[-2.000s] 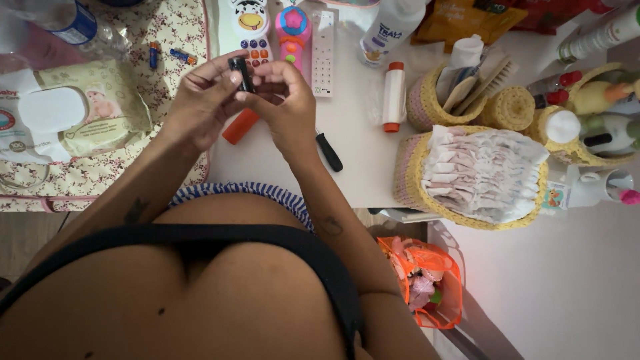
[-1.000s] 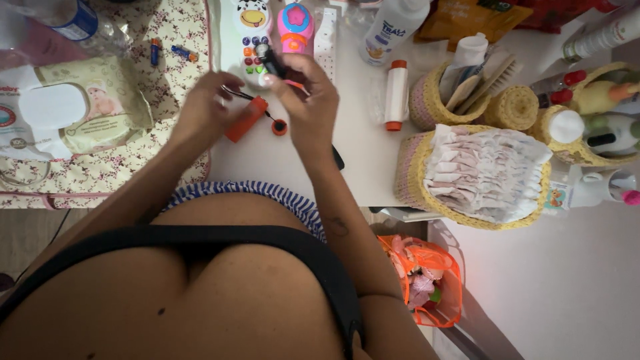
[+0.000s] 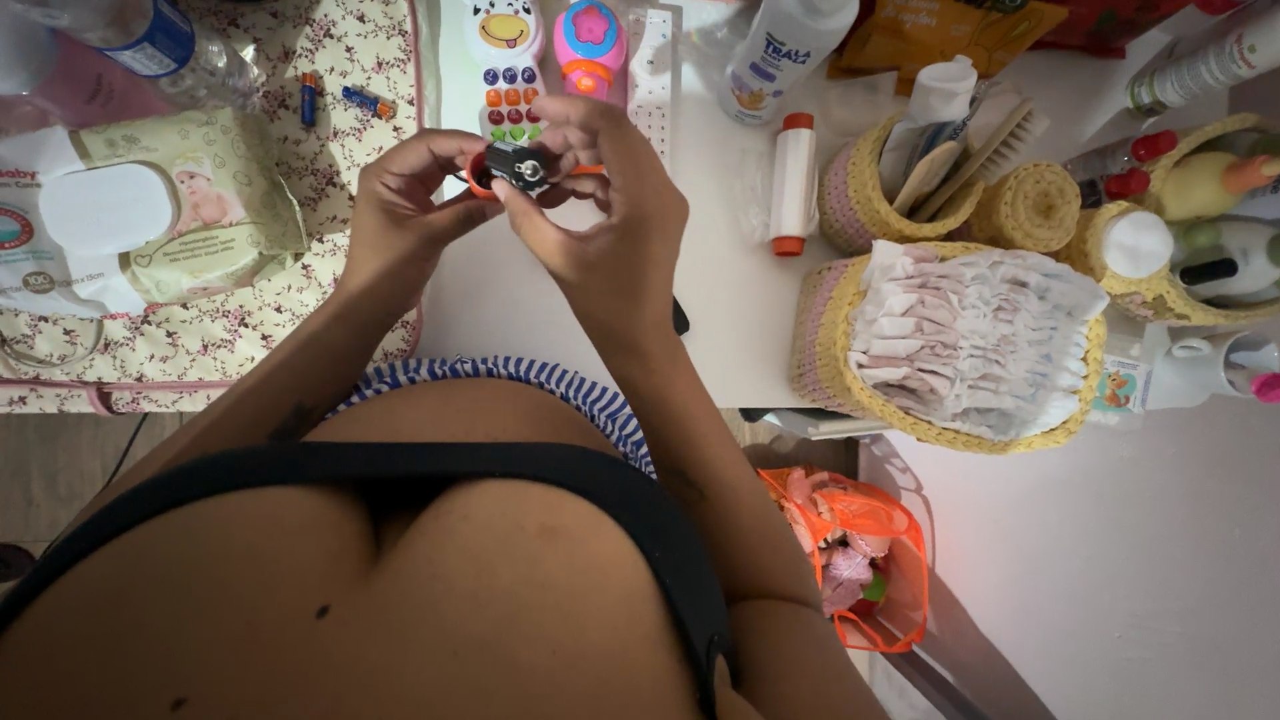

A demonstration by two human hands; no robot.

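Observation:
Above the table's near part, my left hand [image 3: 425, 200] holds a small orange-red ring-shaped part [image 3: 480, 174] between thumb and fingers. My right hand [image 3: 610, 190] grips a small black part with a metal contact [image 3: 518, 166], its end against the orange-red part. Behind the hands lie a cow-faced toy phone [image 3: 505, 75], a pink and blue toy [image 3: 590, 50] and a white remote control [image 3: 651, 90]. A bit of orange shows behind my right fingers. Two small batteries, one upright in view [image 3: 308, 99] and one slanted [image 3: 368, 102], lie on the floral cloth.
A wipes pack [image 3: 240, 220] and plastic bottle [image 3: 150, 45] are at left. To the right are a white tube with orange ends [image 3: 793, 185], a lotion bottle [image 3: 785, 60], crocheted baskets, one holding diapers [image 3: 970, 340], and an orange mesh bag [image 3: 880, 550] below. A black handle end [image 3: 681, 317] shows beside my right forearm.
My hands were apart one second ago and have come together. The orange-red ring part, seen hanging between them then, is now at my left fingertips against the black part.

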